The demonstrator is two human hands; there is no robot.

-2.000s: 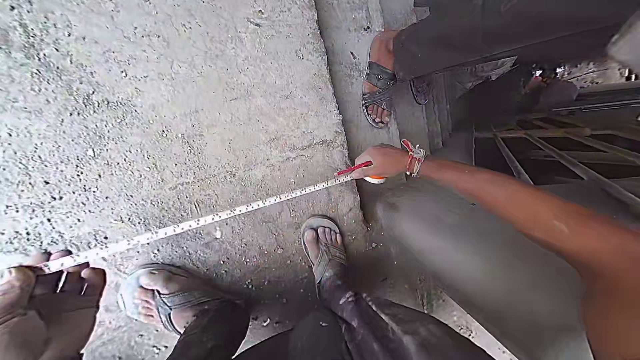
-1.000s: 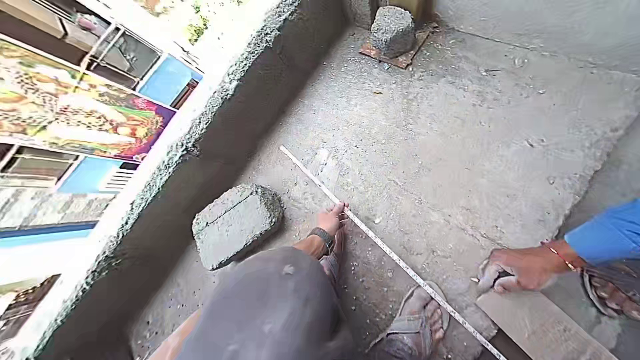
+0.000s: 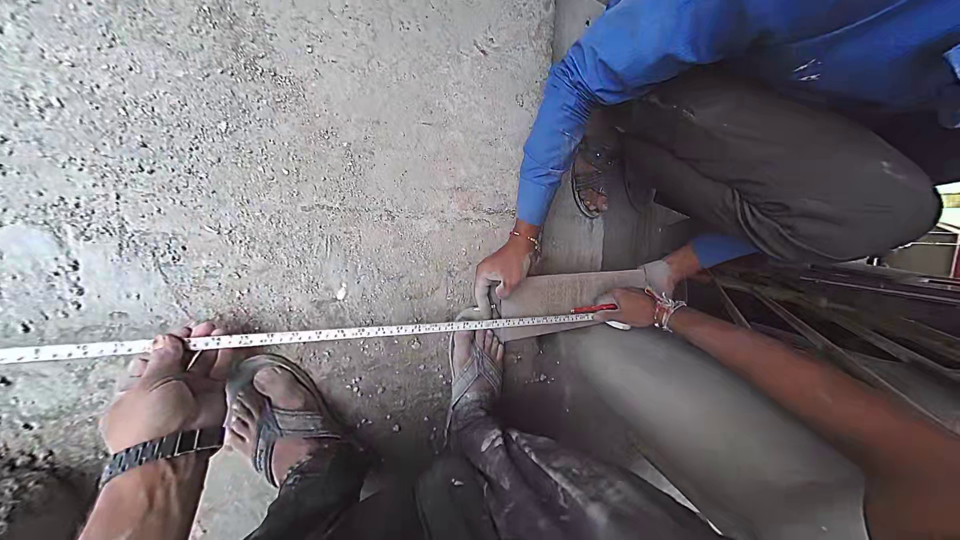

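A white measuring tape (image 3: 420, 328) runs across the concrete floor from the left edge to my right hand (image 3: 634, 307). My left hand (image 3: 172, 375), with a dark banded watch (image 3: 163, 452) on its wrist, pinches the tape between thumb and fingers. At the far end my right hand holds the tape, along with a red pencil or marker (image 3: 594, 308); a white object shows under its fingers. Just beyond the tape lies a flat grey-brown board or slab (image 3: 562, 292), gripped at both ends by a co-worker's hands (image 3: 504, 270).
The co-worker in a blue sleeve (image 3: 559, 127) crouches at the upper right, one sandalled foot (image 3: 590, 187) on the floor beyond the slab edge. My sandalled feet (image 3: 476, 367) stand just below the tape. Metal bars (image 3: 832, 307) show at the right. Loose grit covers the concrete floor (image 3: 300, 150).
The view has swung strongly. Compared with two seconds ago, the co-worker has crouched beside my right hand and the board now lies by the tape.
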